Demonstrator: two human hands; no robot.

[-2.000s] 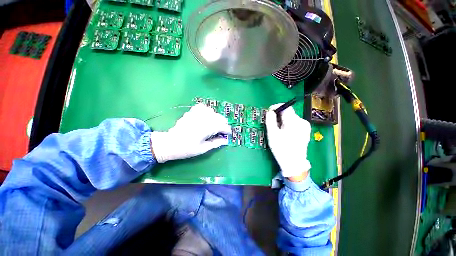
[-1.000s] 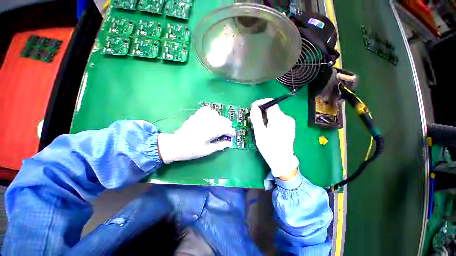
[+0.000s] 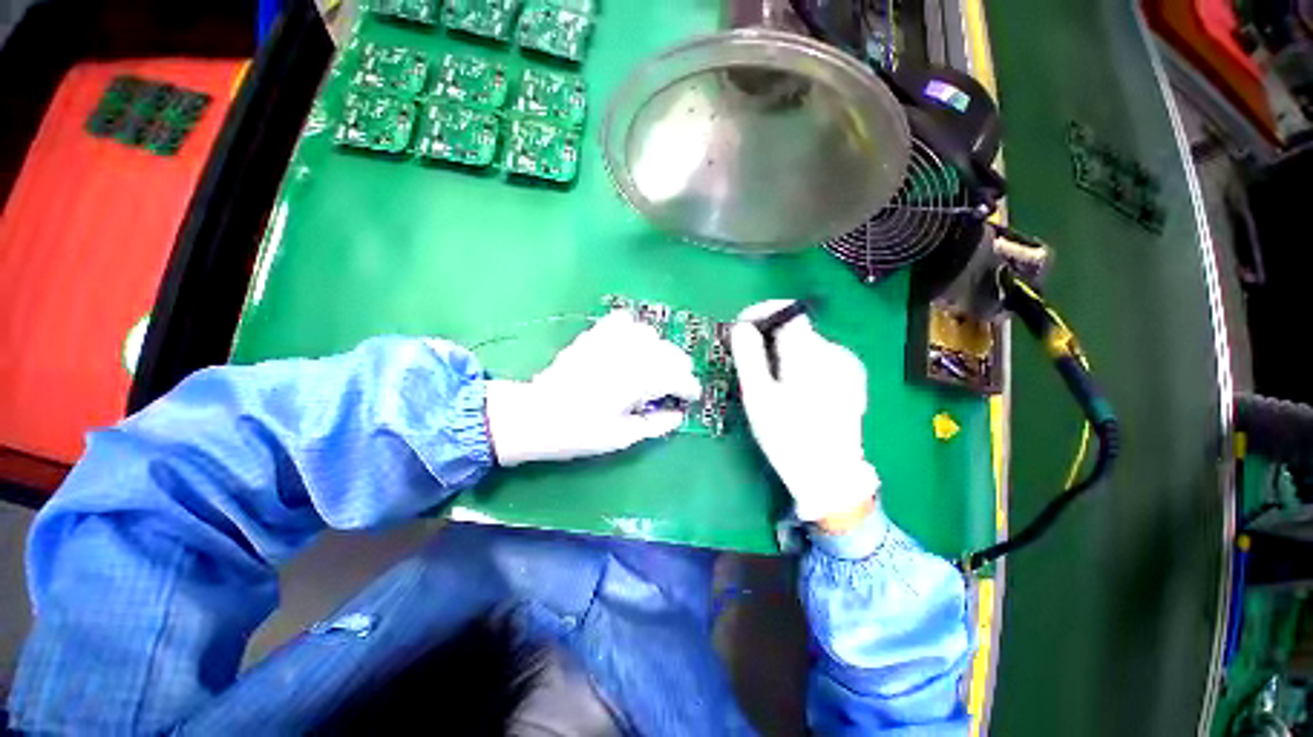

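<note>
A green PCB panel point(image 3: 711, 418) with dark and pale parts lies on the green mat point(image 3: 432, 259). Its right and left portions are partly hidden by my hands. My gloved left hand point(image 3: 598, 392) rests over the panel's left side, its fingers closed around a small dark piece point(image 3: 660, 406) whose type I cannot tell. A thin wire point(image 3: 533, 324) runs left across the mat from near this hand. My gloved right hand point(image 3: 806, 403) is over the panel's right side and holds slim black tweezers point(image 3: 781, 315); their tips are hidden.
Grouped green boards point(image 3: 468, 130) lie at the mat's far left. A round fume hood point(image 3: 756, 144) and a fan point(image 3: 900, 216) stand beyond the work. The soldering iron point(image 3: 1058, 343) rests at its stand point(image 3: 962, 350). A conveyor point(image 3: 1102, 475) is right; a red-orange tray point(image 3: 87, 274) is left.
The whole view has shifted, so the bench appears further right. My right hand has moved left over the panel, closer to my left hand, and the tweezers' angle has changed.
</note>
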